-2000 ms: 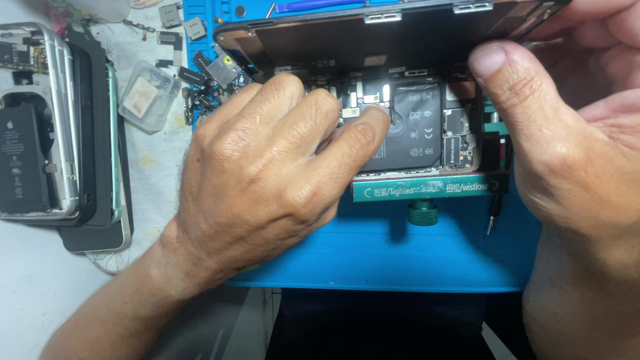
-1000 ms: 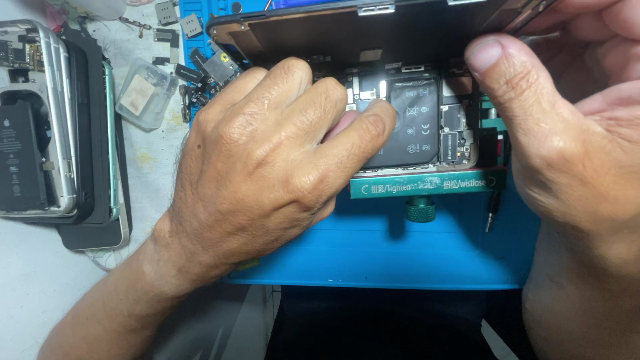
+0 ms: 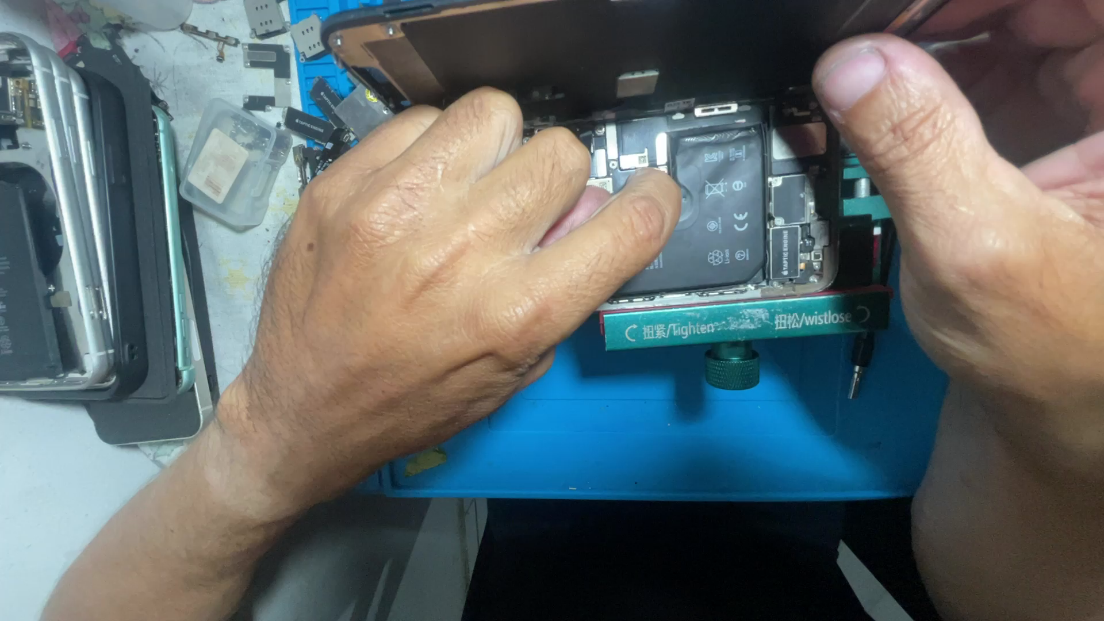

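Note:
An opened smartphone lies in a green metal phone clamp with a knurled knob. Its black battery, metal brackets and vibration motor module show. My left hand reaches over the phone's left part, index fingertip bent down beside the battery; its thumb is mostly hidden behind the fingers, and whether it pinches anything cannot be seen. My right hand holds the phone's display assembly tilted up above the housing, thumb on its inner side near the right end, other fingers behind.
At the left lie stacked phone housings, one with a battery. A clear plastic box stands beside small loose phone parts. A blue silicone mat lies underneath. A screwdriver-like metal tip pokes out right of the knob.
The raised display has tilted or shifted slightly toward the left from two seconds ago, and the blue tool behind it is no longer visible. My left hand stays over the same part of the phone.

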